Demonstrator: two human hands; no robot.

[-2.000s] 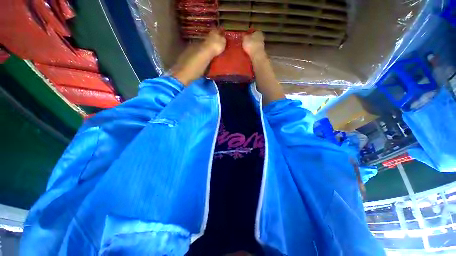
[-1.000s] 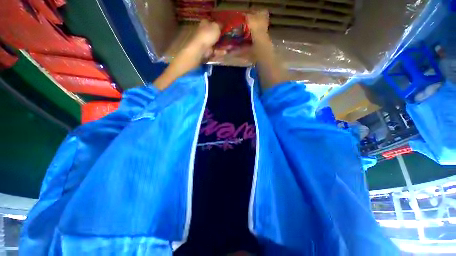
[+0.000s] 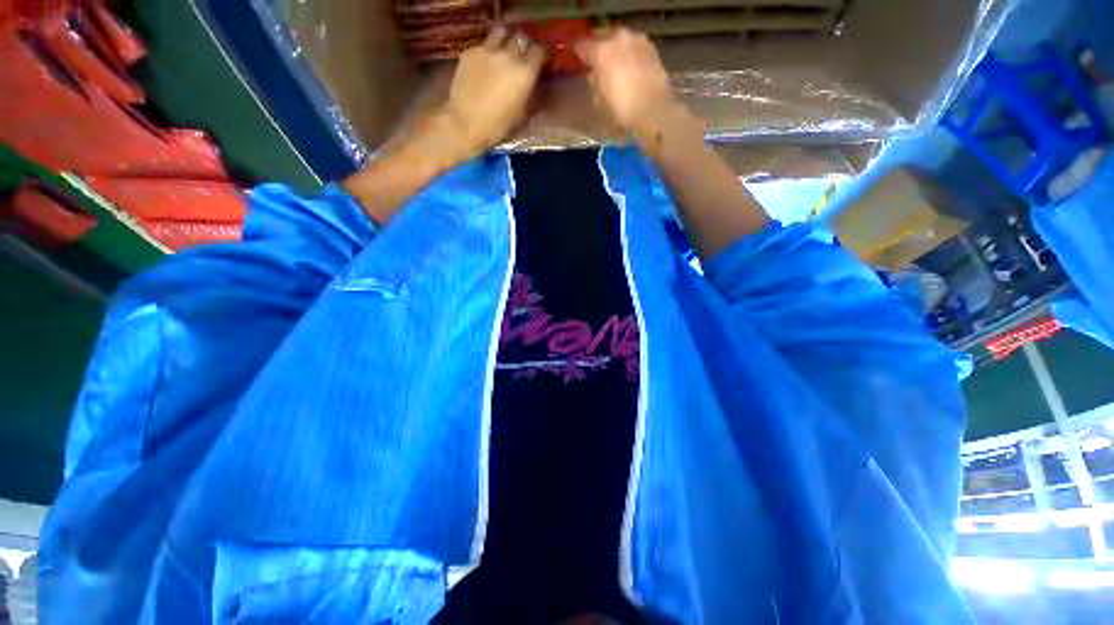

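A red bubble bag (image 3: 562,46) is held at the top centre, over the carton divider (image 3: 745,20). My left hand (image 3: 495,86) holds its left side and my right hand (image 3: 626,76) its right side. The bag's lower part is at or in the divider slots; how deep I cannot tell. Other red bags (image 3: 446,25) stand in slots to the left. The brown carton (image 3: 904,61) has a clear plastic liner (image 3: 794,112) over its near rim. Its far side is cut off by the picture's top edge.
Many red bubble bags (image 3: 73,110) lie on the green-topped bench at the left. A blue stool (image 3: 1032,116) and a brown box (image 3: 898,217) stand at the right. Another person's blue sleeve (image 3: 1081,232) shows at the right edge.
The red bag has moved from in front of the carton up over the divider, and less of it shows. Both hands have moved with it and still hold it.
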